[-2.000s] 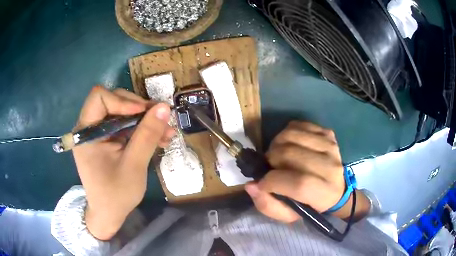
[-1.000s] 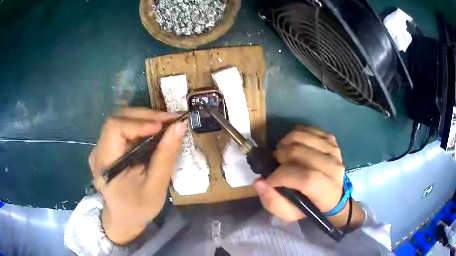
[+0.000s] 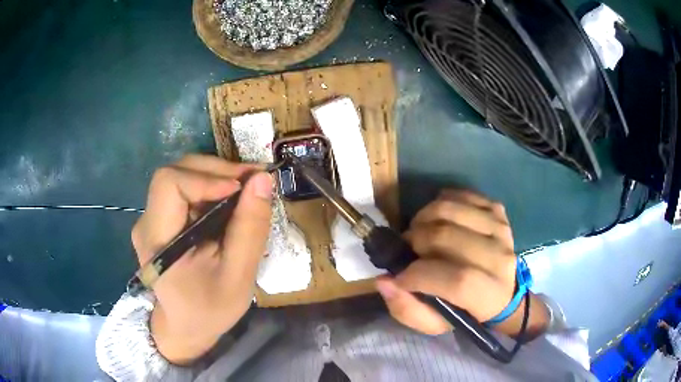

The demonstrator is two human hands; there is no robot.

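Note:
A smartwatch housing (image 3: 305, 168) with a copper rim and dark inside lies on the brown work board (image 3: 299, 91), between two white padding strips (image 3: 346, 142). My left hand (image 3: 205, 246) holds the dark tweezers (image 3: 196, 228) from the left; their tips reach the housing's left inner side. My right hand (image 3: 457, 261) holds the soldering iron (image 3: 384, 245) by its black handle; its metal tip points into the middle of the housing, close to the tweezer tips. Whether the tips touch anything inside cannot be told.
A round brown bowl (image 3: 216, 46) of silvery granules stands behind the board. A black fan (image 3: 515, 82) stands at the back right, with crumpled white paper (image 3: 602, 33) beyond it. A blue wrist strap (image 3: 515, 289) is on my right wrist. A thin silvery wire (image 3: 75, 209) crosses the mat at left.
The view has shifted slightly. The tweezers' rear end shows more clearly and lower left than two seconds ago. Both hands keep their tools at the housing.

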